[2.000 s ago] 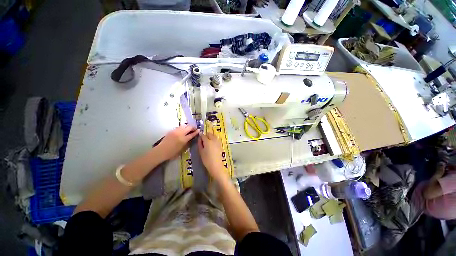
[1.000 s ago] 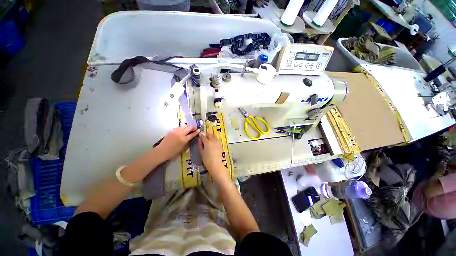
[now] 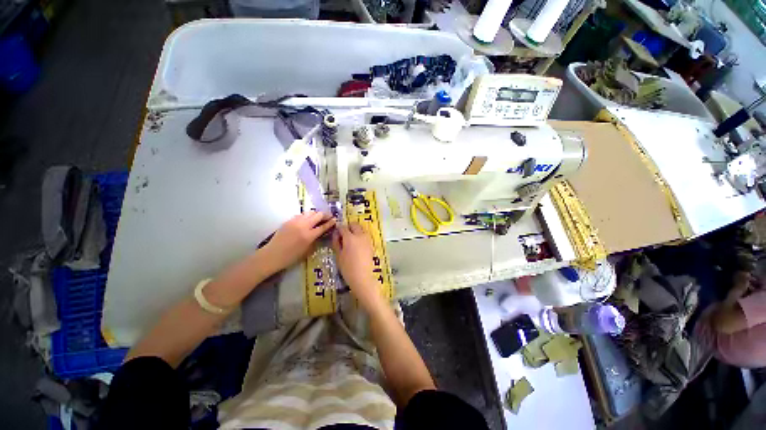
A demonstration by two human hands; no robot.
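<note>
A grey fabric piece (image 3: 326, 246) lies under my fingers at the needle area (image 3: 335, 208) of the white sewing machine (image 3: 437, 158). A narrow purplish strip (image 3: 312, 182) runs away from the needle. My left hand (image 3: 301, 236) presses the fabric at the left of the needle, fingertips close to the presser foot. My right hand (image 3: 353, 251) presses its right side, fingertips almost touching the left ones. The fabric under the fingertips is mostly hidden. A sewn dark grey band (image 3: 220, 123) lies looped on the table (image 3: 193, 218) behind the needle. A folded grey stack (image 3: 261, 307) lies at the front edge under my left forearm.
Yellow-handled scissors (image 3: 431, 212) and small dark tools (image 3: 487, 220) lie on the machine bed. A control panel (image 3: 513, 99) stands above the head. A blue crate (image 3: 81, 312) with grey bundles is at the left. A person's arm (image 3: 739, 319) shows at the right edge.
The grey piece has moved forward into the needle, and less of it shows in front of my hands. More grey band has come out behind the needle. My hands stay nearly in place.
</note>
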